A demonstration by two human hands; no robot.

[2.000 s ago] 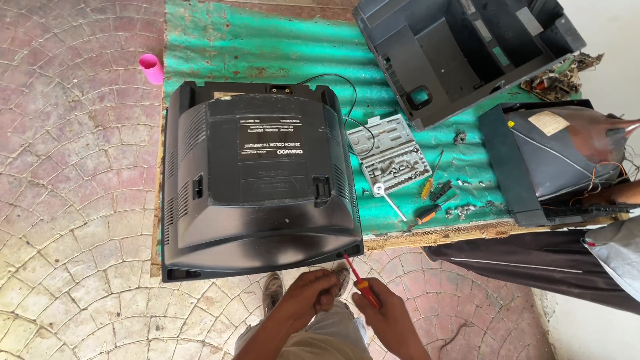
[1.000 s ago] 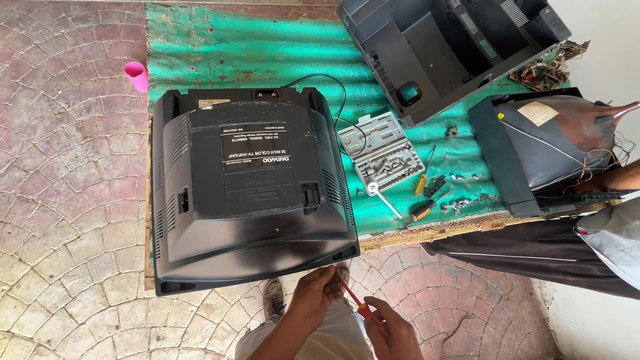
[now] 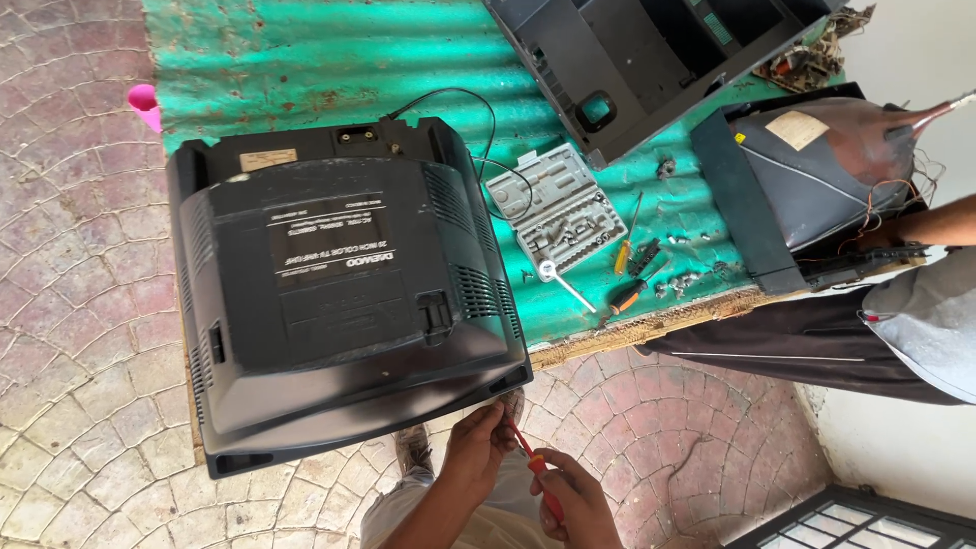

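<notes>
My right hand is closed around the handle of a red insulated screwdriver, whose shaft points up and left. Its tip meets the fingertips of my left hand; those fingers are pinched together, and whatever may be between them is too small to tell. Both hands are just below the near edge of a black Daewoo television, which lies with its vented back cover facing up. The bottom right corner of the set is just above my left fingertips.
The television rests on a green corrugated sheet. To its right are an open socket set case, an orange-handled screwdriver, a yellow-handled screwdriver, an empty black cover and a bare picture tube. Another person's arm reaches there.
The screwdriver's tip has left the television's corner, where it was two seconds ago, and is now at my left fingertips, below the set's edge.
</notes>
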